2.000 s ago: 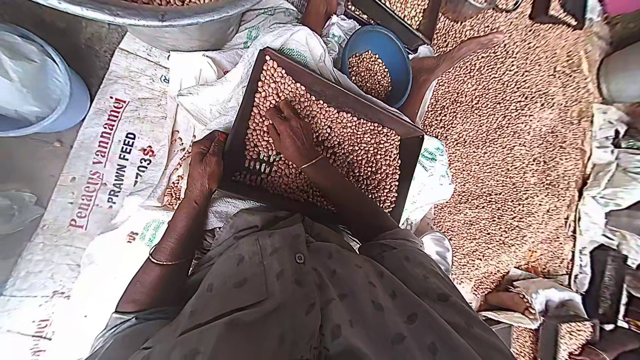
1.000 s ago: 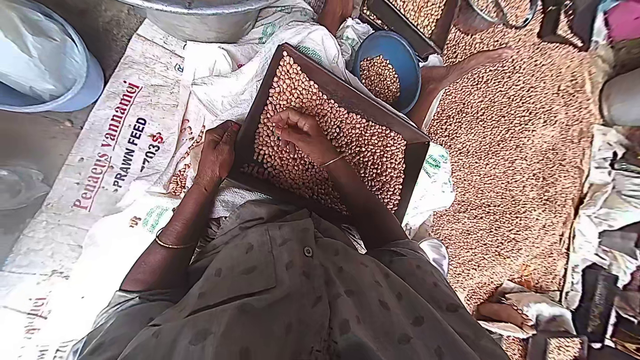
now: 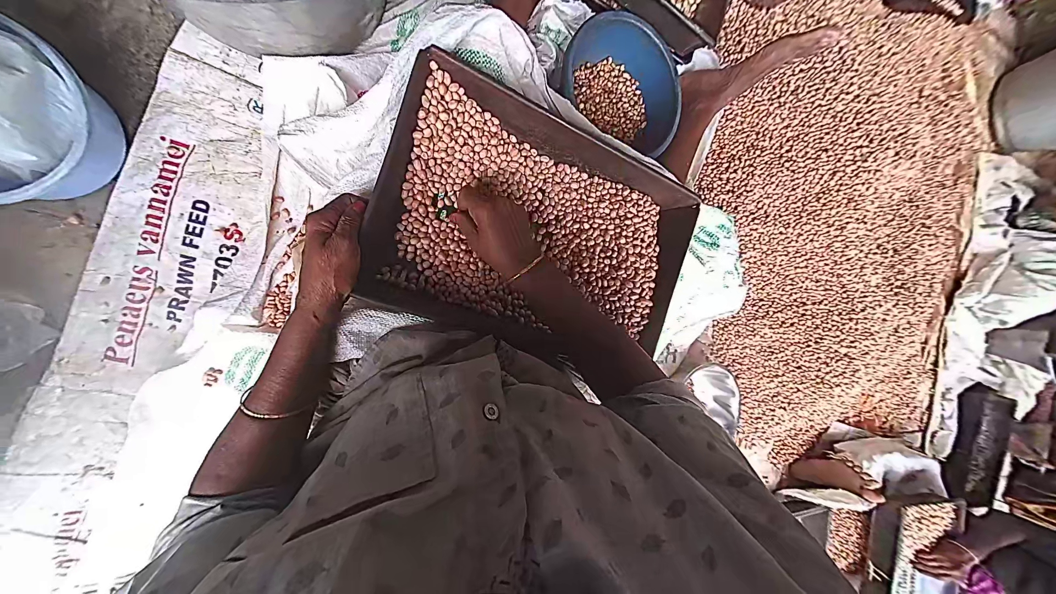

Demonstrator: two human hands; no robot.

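A dark rectangular tray (image 3: pixel 399 177) lies tilted in front of my body, its floor covered by shelled peanuts (image 3: pixel 594 223). My left hand (image 3: pixel 332 256) grips the tray's left rim, thumb on top. Over the peanuts, left of the tray's middle, is my right hand (image 3: pixel 495 227), its fingers bent down at their surface; whether it pinches any is hidden. Small green bits show beside its fingertips. Just past the tray's far rim stands a blue plastic bowl (image 3: pixel 664 91) with some peanuts in it.
White woven sacks (image 3: pixel 330 148) lie under and around the tray. Peanuts are spread widely on the floor (image 3: pixel 841 231) at right. A bare foot (image 3: pixel 775 62) reaches over them. A blue-white tub (image 3: pixel 103 148) stands at left, a metal basin (image 3: pixel 280 25) behind. Another person's hand (image 3: pixel 949 559) is at bottom right.
My right hand was raised with fingers loosely curled one second ago; now its fingers point down at the peanuts. My left hand has stayed on the tray's rim.
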